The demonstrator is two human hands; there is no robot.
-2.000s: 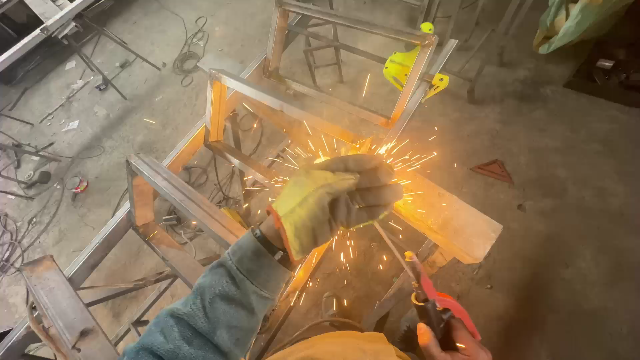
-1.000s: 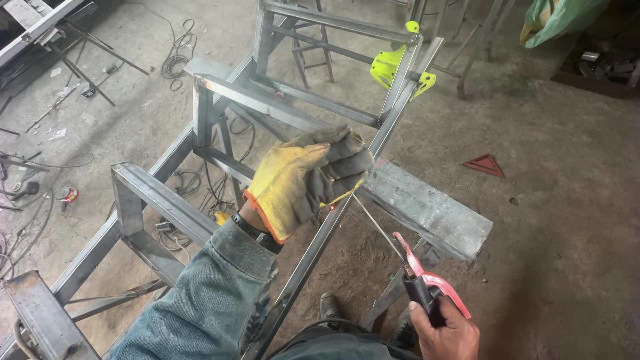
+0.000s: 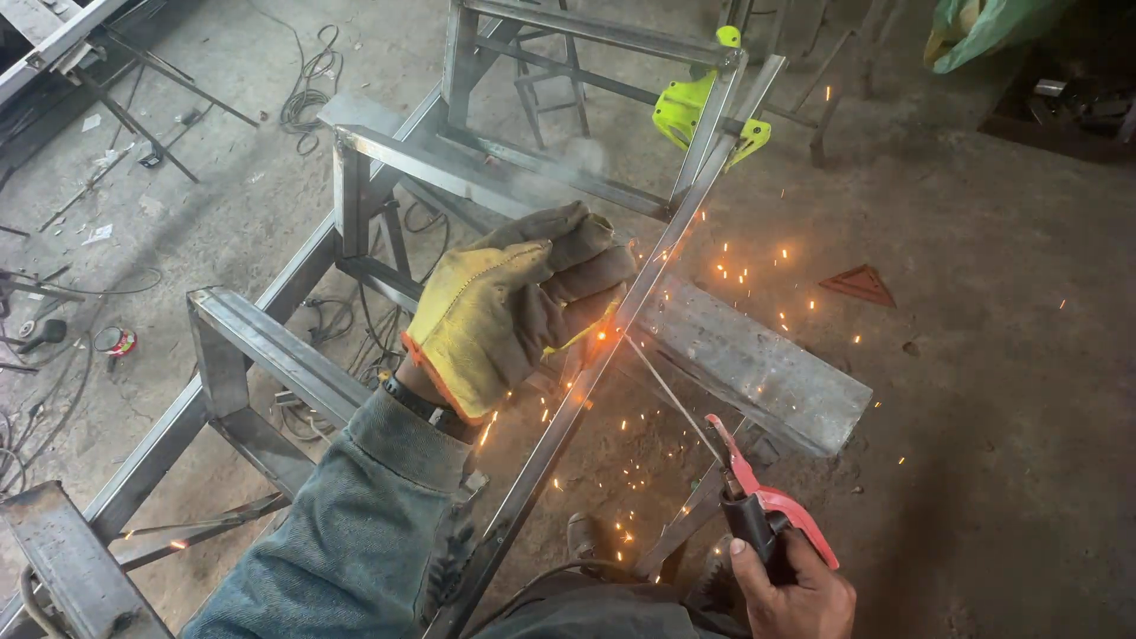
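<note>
My left hand [image 3: 519,311], in a yellow and grey work glove, is held cupped, palm toward the steel rail [image 3: 559,426] of a stair-like frame; nothing shows in it. My bare right hand [image 3: 790,577] grips a red and black welding electrode holder [image 3: 763,506] at the lower right. A thin welding electrode [image 3: 670,395] runs from its jaws up to the rail, its tip just right of the glove. A small orange glow [image 3: 603,335] sits on the rail there, with sparks flying around and thin smoke above the glove.
A thick metal beam [image 3: 754,364] passes under the rail. Lime-green clamp-like pieces [image 3: 688,106] sit on the upper frame. Steel steps [image 3: 266,346] rise at left. A red triangular square [image 3: 859,285] and coiled cables [image 3: 311,89] lie on the floor. My boots stand below.
Bright orange light and dense sparks two seconds ago were gone one second ago; now scattered sparks and smoke show again. Both hands keep about the same places, the right still on the holder.
</note>
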